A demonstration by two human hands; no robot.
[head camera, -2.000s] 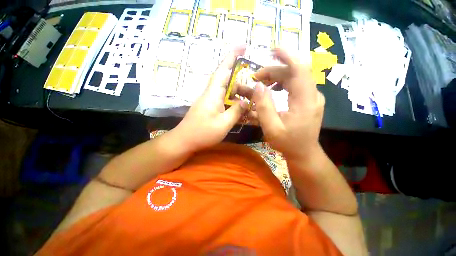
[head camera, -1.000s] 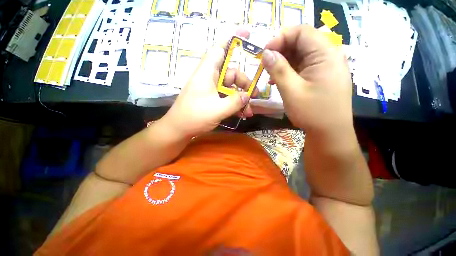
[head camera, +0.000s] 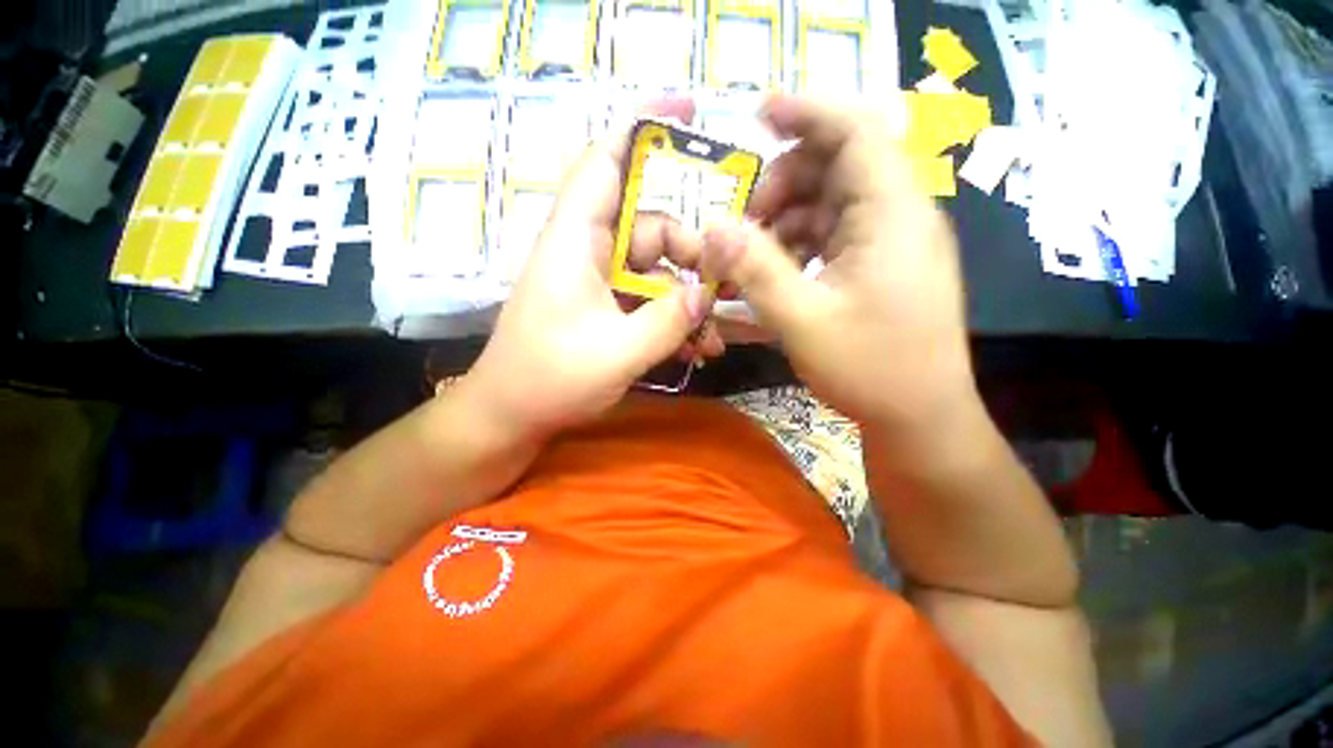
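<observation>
A thin rectangular frame [head camera: 629,241] with a yellow border, a dark top end and an open centre is held tilted above the front of the tray. My left hand [head camera: 570,300] grips it at its left side and lower end, with the thumb at the lower end. My right hand [head camera: 863,263] is at the frame's right side, thumb and fingers close to the edge; its fingers are slightly blurred and whether they pinch the frame is hard to tell. Part of the frame's lower end is hidden by my left fingers.
The blister tray [head camera: 392,219] holds rows of frames, several with yellow borders. Yellow sticker sheets [head camera: 205,161] and cut-out sheets [head camera: 300,190] lie left. Yellow scrap [head camera: 936,120], a white liner pile [head camera: 1118,161] and a blue pen [head camera: 1115,273] lie right.
Since one second ago, the frame and my left hand have moved slightly left. My right hand has moved left and down from the frame's upper right corner to its right side.
</observation>
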